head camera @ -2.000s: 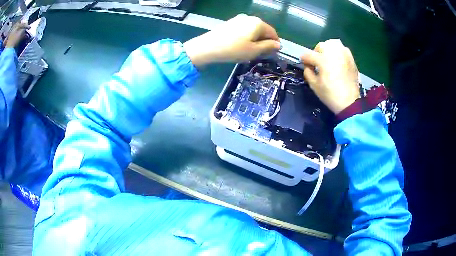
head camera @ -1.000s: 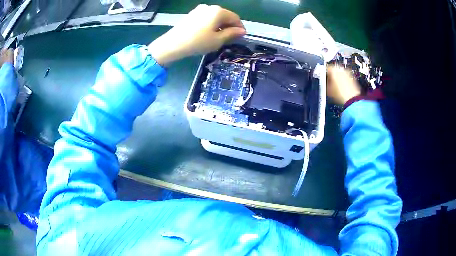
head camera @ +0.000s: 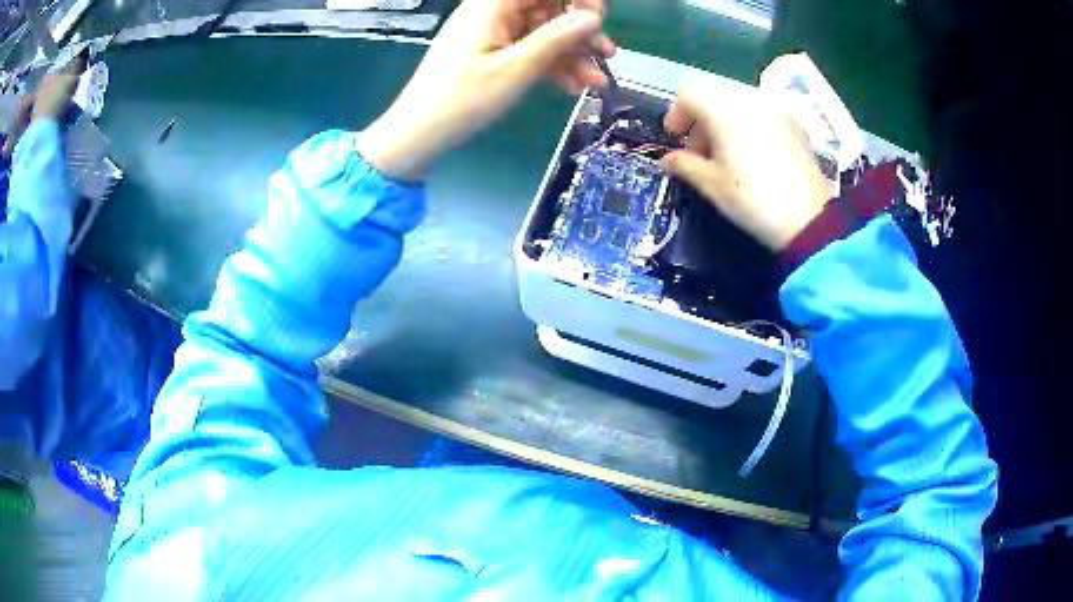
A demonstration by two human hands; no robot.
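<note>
The open white housing [head camera: 641,335] stands on the green bench mat, its inside facing up. The blue main board [head camera: 612,212] lies in its left part. Thin wires [head camera: 641,148] run along the far inner edge. A white flat cable [head camera: 773,421] hangs over the near wall at the right. My left hand [head camera: 530,47], cut by the top edge, is above the far left corner with a slim dark-tipped tool [head camera: 602,73] in its fingers. My right hand [head camera: 753,165] is over the far right part, fingertips near the wires, hiding much of the black module [head camera: 706,241].
A white rounded part [head camera: 812,100] lies beyond the housing's right corner, by a jumbled pile of small parts [head camera: 924,200]. A pale rail [head camera: 294,26] runs behind. At the left, another person's blue sleeve [head camera: 41,188] is beside white frames [head camera: 92,159].
My right hand has come from the parts pile back over the housing. My left hand has moved up off the far wall, and the slim tool now shows in it. The view has shifted slightly.
</note>
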